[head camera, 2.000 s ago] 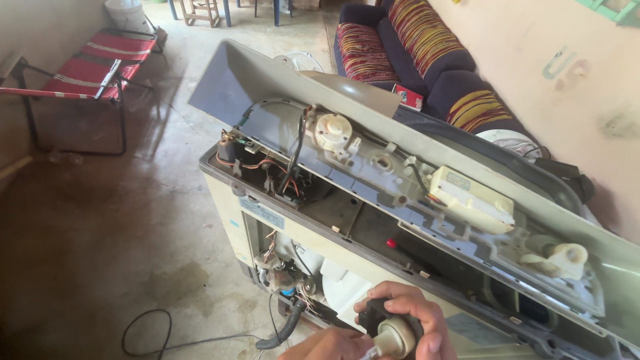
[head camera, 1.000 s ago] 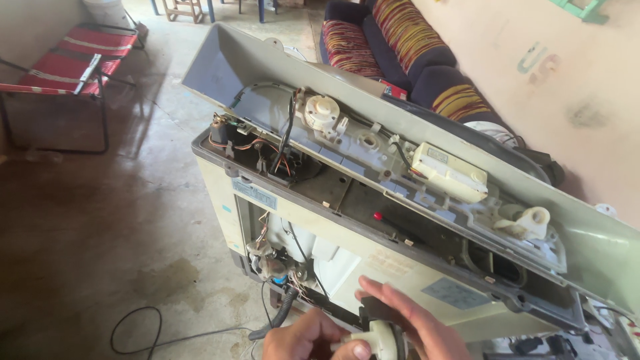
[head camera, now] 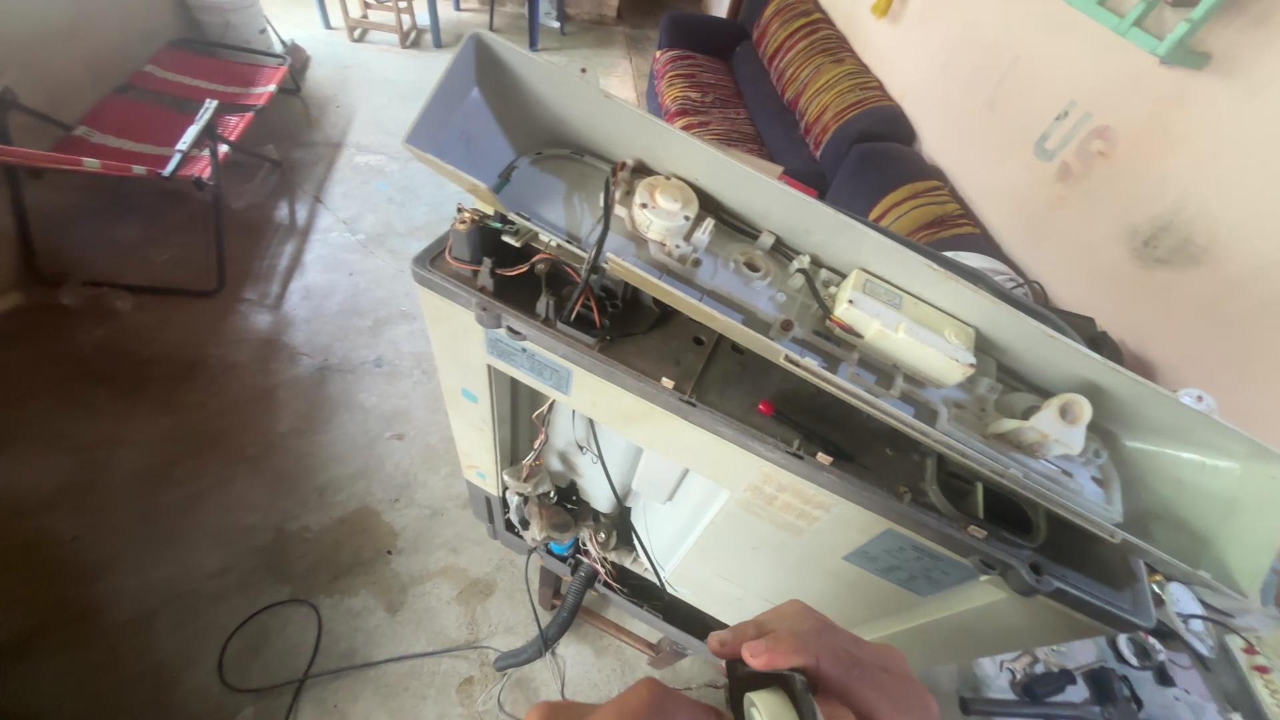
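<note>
At the bottom edge of the head view, my right hand (head camera: 830,655) grips a small dark part with a cream round piece (head camera: 768,703) in it. My left hand (head camera: 630,703) is mostly cut off by the frame; its fingers reach toward the same part, and their hold is hidden. Beyond my hands stands a cream washing machine body (head camera: 800,530) with its back opening exposed. Its control panel housing (head camera: 790,200) is tipped up, showing a round white timer (head camera: 664,208), a cream rectangular box (head camera: 903,325) and wires. A red-tipped dark tool (head camera: 767,408) lies inside the top recess.
A ribbed drain hose (head camera: 560,615) and a looped black cable (head camera: 318,655) lie at the machine's foot. Various parts and tools (head camera: 1080,685) are at the lower right. A red folding lounger (head camera: 150,120) stands at the left, a dark sofa (head camera: 800,100) behind the machine.
My hands and the held part have moved lower, so less of them shows. The part has turned in my fingers. The machine and its panel have not plainly moved.
</note>
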